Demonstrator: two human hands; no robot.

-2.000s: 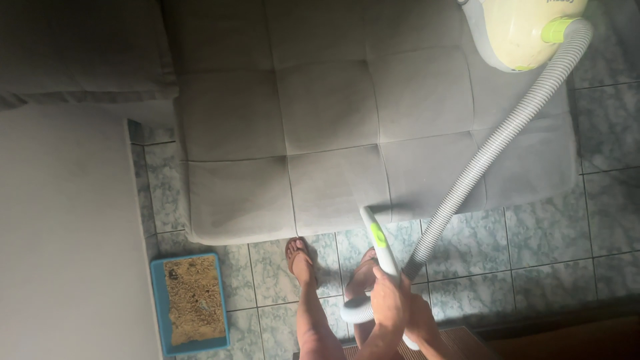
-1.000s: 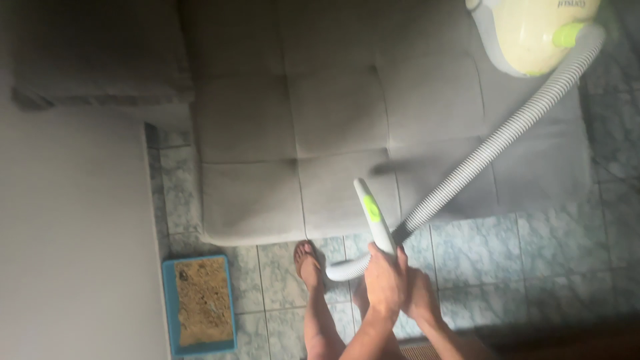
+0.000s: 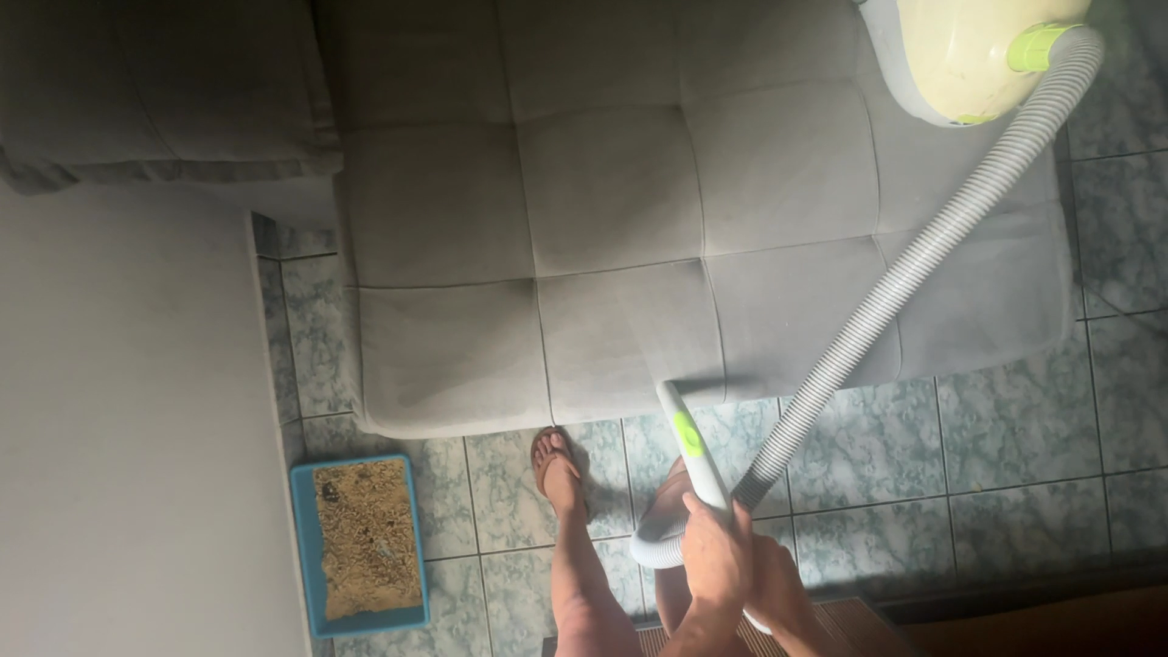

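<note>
My left hand [image 3: 718, 549] is closed around the white plastic handle tube [image 3: 703, 461] of a vacuum cleaner, which has a bright green patch. Just right of and below it, my right hand [image 3: 774, 577] grips the lower part of the same tube, partly hidden. The tube's tip lies over the near edge of a grey tufted sofa seat [image 3: 616, 196]; whether it touches the fabric I cannot tell. A ribbed grey hose [image 3: 899, 292] loops by my hands and runs up right to the cream vacuum body [image 3: 967, 59] on the seat.
A blue tray [image 3: 311, 547] of tan granules stands on the tiled floor at the lower left, near a pale wall [image 3: 128, 392]. A grey cushion [image 3: 164, 87] is at the upper left. My sandalled foot [image 3: 555, 464] is by the seat's edge, and a ribbed brown surface [image 3: 853, 625] is below my hands.
Since one second ago, the tube's tip and my hands have moved back toward the near edge of the seat. Both hands have kept their grip.
</note>
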